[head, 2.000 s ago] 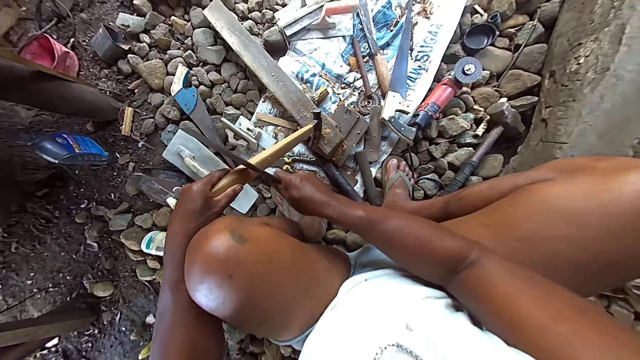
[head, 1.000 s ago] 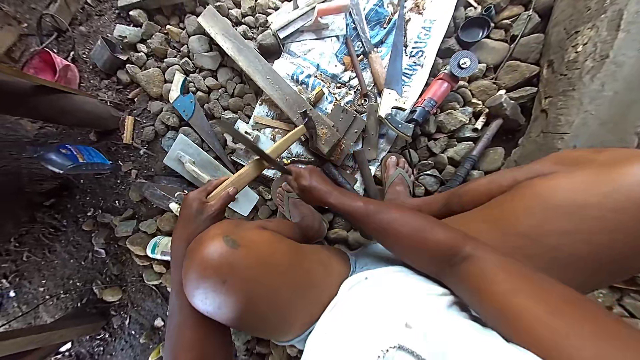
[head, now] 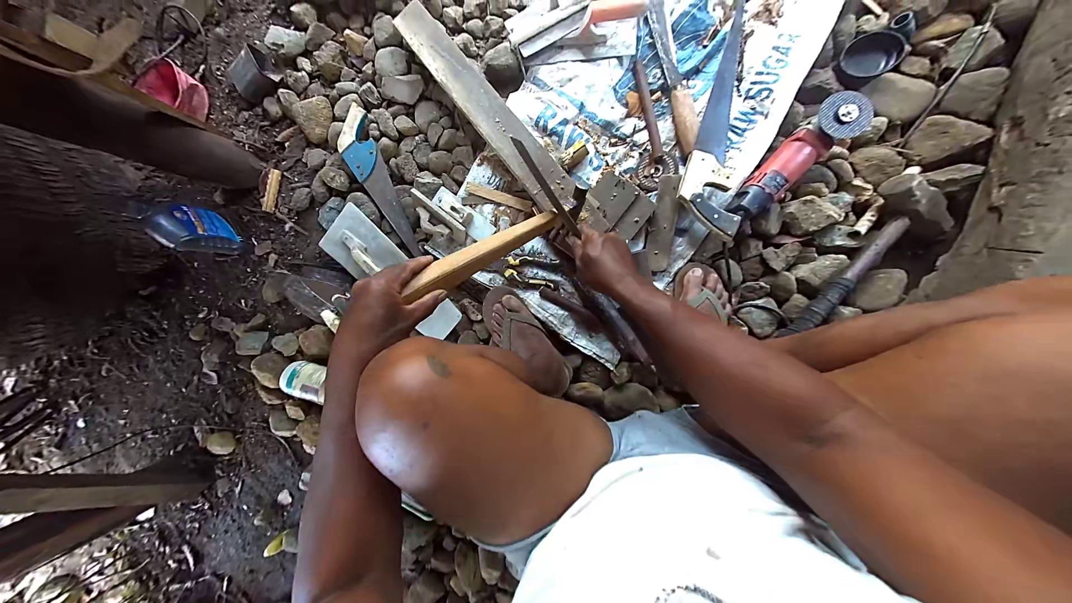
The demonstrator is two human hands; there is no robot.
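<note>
My left hand (head: 387, 303) grips the lower end of a pale wooden handle (head: 477, 258), which slants up to the right. Near its upper end is a small dark metal head (head: 579, 198). My right hand (head: 605, 261) is closed on a long, dark, narrow blade or file (head: 540, 180), whose far end points up and left, crossing close to the handle's upper end. Whether the two touch there I cannot tell. A long wooden board (head: 481, 96) lies just beyond, and hinged metal plates (head: 620, 205) rest right of the blade.
Hand saws (head: 720, 109), (head: 381, 184) lie on both sides. An angle grinder (head: 783, 159) rests on stones at the right. A plastering trowel (head: 360, 243) is by my left hand, pliers (head: 528, 275) before my feet. A printed sack (head: 775, 75) lies beneath tools.
The dark blade in my right hand has shifted from across the handle's middle to near its upper end. My right hand has moved up and right relative to my left, which still grips the handle.
</note>
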